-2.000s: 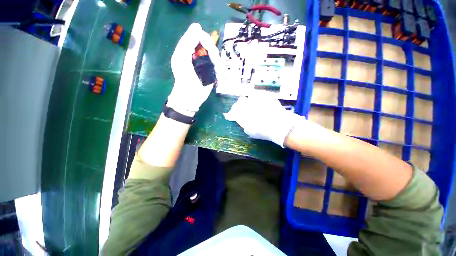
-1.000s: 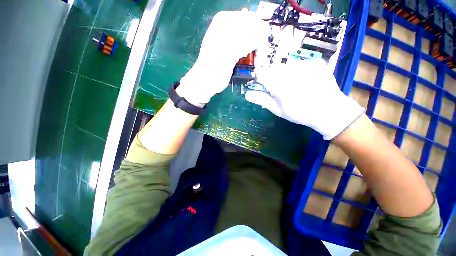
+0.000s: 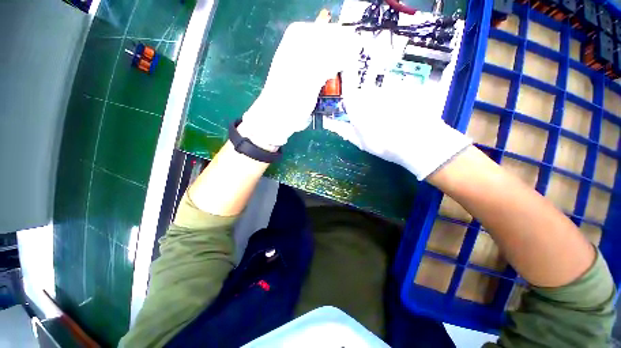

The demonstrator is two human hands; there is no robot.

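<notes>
My left hand (image 3: 293,85), in a white glove, holds a coil component (image 3: 331,87) with orange winding and a blue part. Its thin pins point down toward me. My right hand (image 3: 395,119), also gloved white, is at the coil's right side, with its fingertips close to or touching it; its fingers are partly washed out by glare. The white fixture plate (image 3: 442,58) lies just behind my right hand, with a pale green block (image 3: 412,70) and black hoses on it. My hands hide the plate's front left part.
A blue divided tray (image 3: 470,85) stands at the right, with black and orange coils (image 3: 599,54) in its far cells. A green conveyor (image 3: 102,149) runs at the left behind a pale rail (image 3: 168,136), with one coil (image 3: 144,58) on it. Red handles (image 3: 400,6) show behind the fixture.
Since two seconds ago, the coil in my left hand has turned so its pins point toward me, and my right hand has come beside it. The view has shifted.
</notes>
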